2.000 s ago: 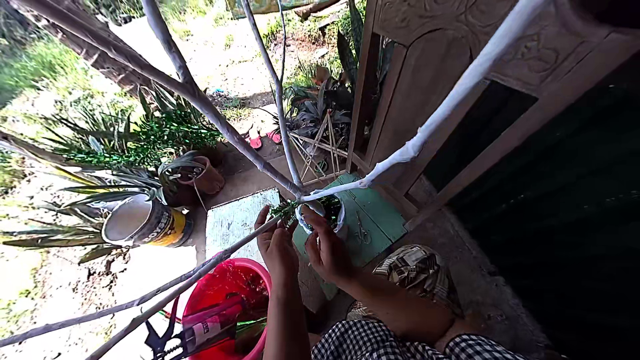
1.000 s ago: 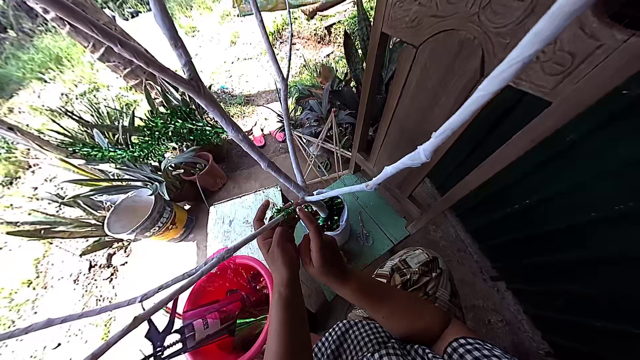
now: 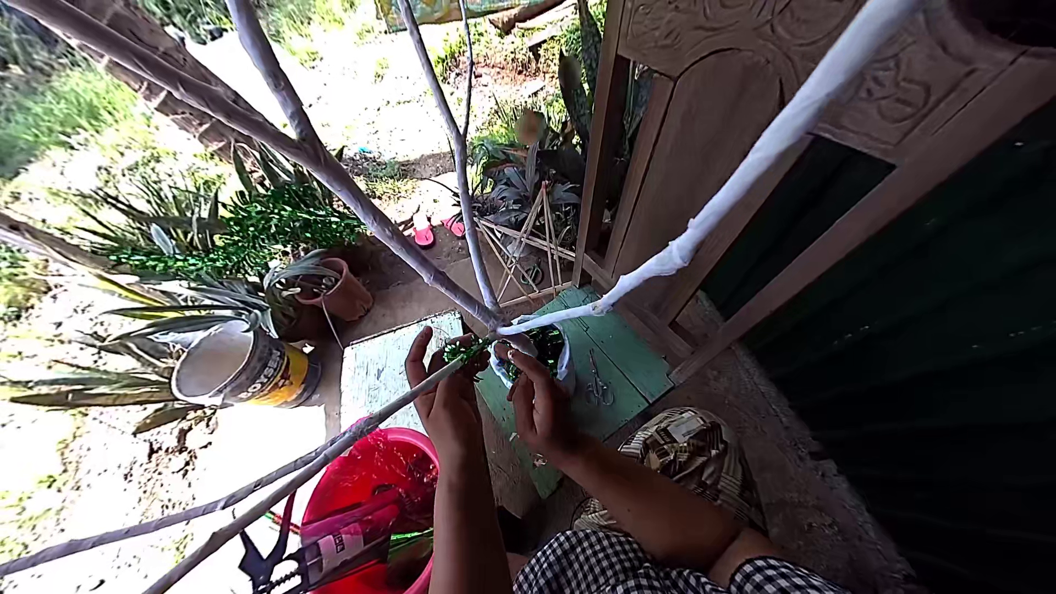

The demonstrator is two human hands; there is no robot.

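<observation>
Several wrapped branches (image 3: 363, 198) meet at a joint in front of me, the one toward the upper right wrapped in white (image 3: 685, 247). At that joint, my left hand (image 3: 445, 396) has its fingers around a small tuft of green foliage (image 3: 464, 348). My right hand (image 3: 540, 400) is just to the right, fingers curled near the joint; whether it grips anything cannot be told. Behind it stands a white-rimmed pot (image 3: 566, 363) with dark green contents. A pair of scissors (image 3: 600, 389) lies on the green wooden board (image 3: 631, 371) right of the pot.
A red basin (image 3: 330, 487) holding a pink-tinted bottle with a black trigger (image 3: 280, 561) is at lower left. A paint bucket (image 3: 247, 371), a potted plant (image 3: 342, 289) and pink slippers (image 3: 423, 231) lie beyond. Carved wooden furniture (image 3: 709, 140) stands at right; thin sticks (image 3: 528, 247) lean near it.
My right hand has drawn slightly down and away from the joint, and the fingers of my left hand have spread a little. The green tuft shows more plainly between them.
</observation>
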